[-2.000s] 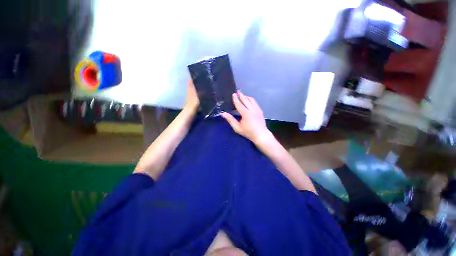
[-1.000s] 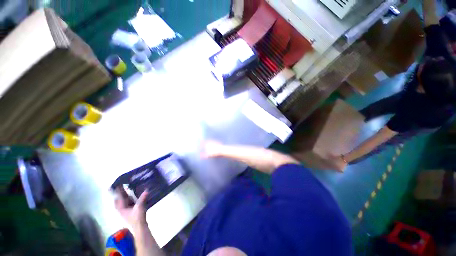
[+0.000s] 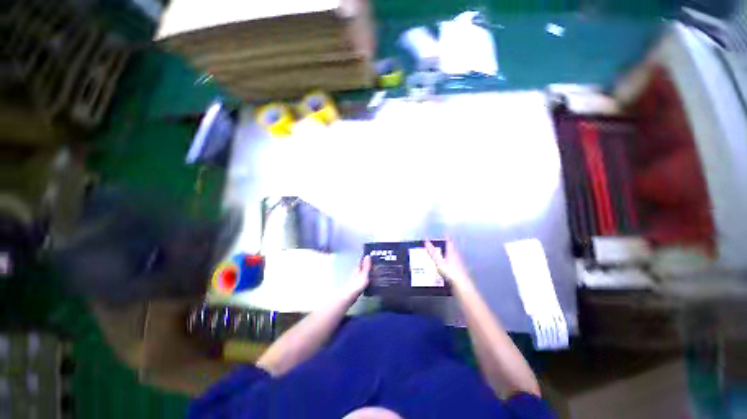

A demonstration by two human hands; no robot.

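A black product box (image 3: 388, 270) with white print and a white label lies level in front of my body, over the near edge of the shiny metal table (image 3: 483, 307). My left hand (image 3: 360, 277) holds its left end. My right hand (image 3: 445, 263) holds its right end, fingers over the top by the white label. Both hands are bare and somewhat blurred. Whether the box touches the table cannot be told.
A blue and red tape dispenser (image 3: 237, 273) sits at the table's left front. A label strip (image 3: 536, 293) lies at the right. Yellow tape rolls (image 3: 318, 108) and stacked flat cartons (image 3: 278, 53) are at the back. A roller conveyor (image 3: 602, 176) adjoins the right edge. An open carton (image 3: 176, 340) stands front left.
My view has turned back towards the table. Both hands now hold one black box near my body; a second ago my left hand was on a box and my right hand was apart from it.
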